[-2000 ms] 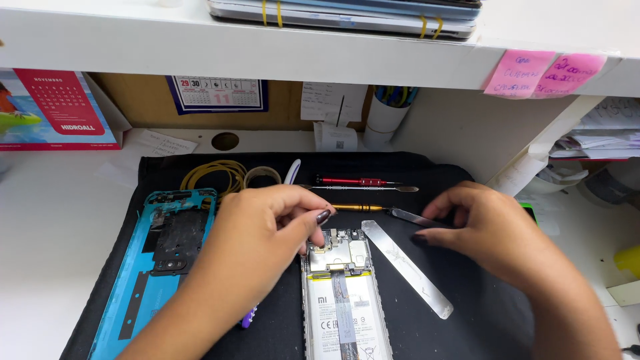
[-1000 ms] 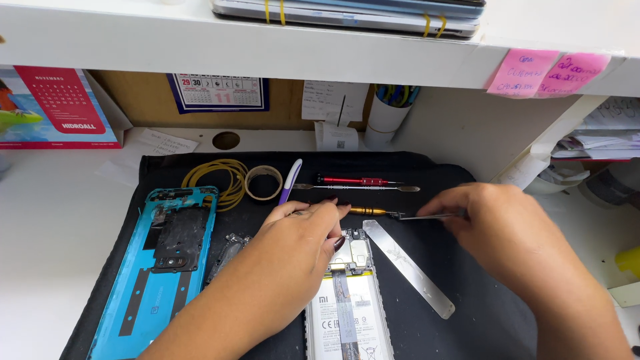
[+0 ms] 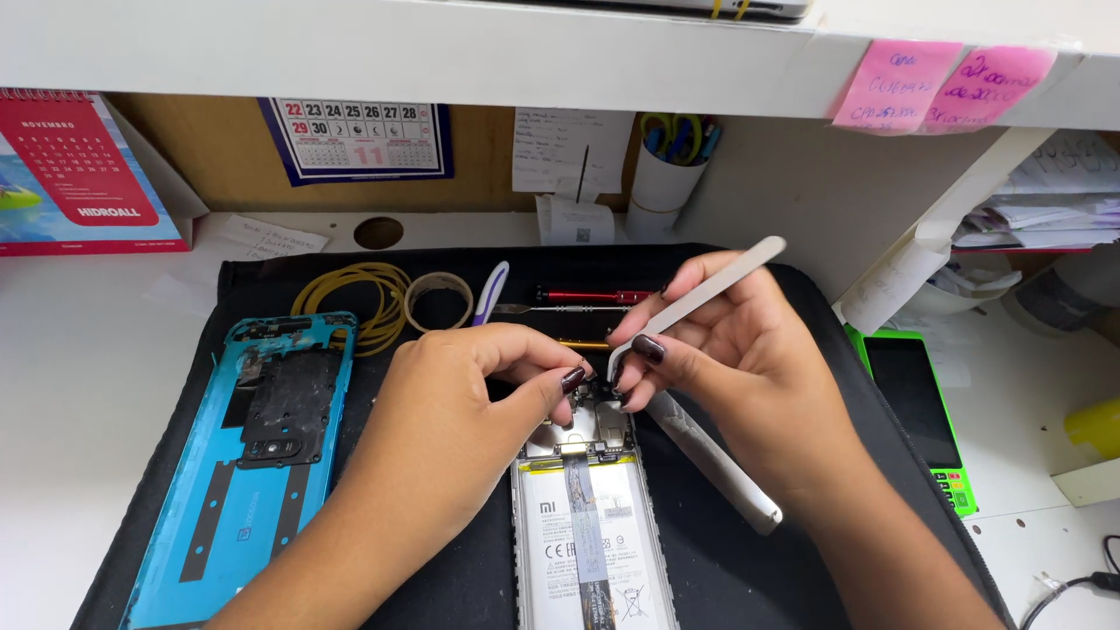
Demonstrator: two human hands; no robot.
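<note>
An opened smartphone (image 3: 582, 525), its Mi battery and upper circuit board exposed, lies on a black mat. My left hand (image 3: 490, 394) is at the board's top edge, thumb and forefinger pinched together; whether a small part is between them cannot be told. My right hand (image 3: 717, 350) holds bent-tip metal tweezers (image 3: 709, 293), their tip pointing down at the top of the phone. Partly under my right hand lies a flat metal strip (image 3: 722, 468). A blue phone back cover (image 3: 254, 490) with a black inner plate lies on the left.
Behind the phone lie yellow cords (image 3: 363, 302), a tape roll (image 3: 437, 302), a white-purple tool (image 3: 493, 289), a metal spatula (image 3: 525, 308), a red screwdriver (image 3: 586, 296) and a gold one (image 3: 582, 344). A green card terminal (image 3: 914, 402) stands right. A shelf (image 3: 437, 52) overhangs the back.
My right hand has moved left to the phone's top, and the tweezers in it now point down there. My left hand has stayed around the top of the board.
</note>
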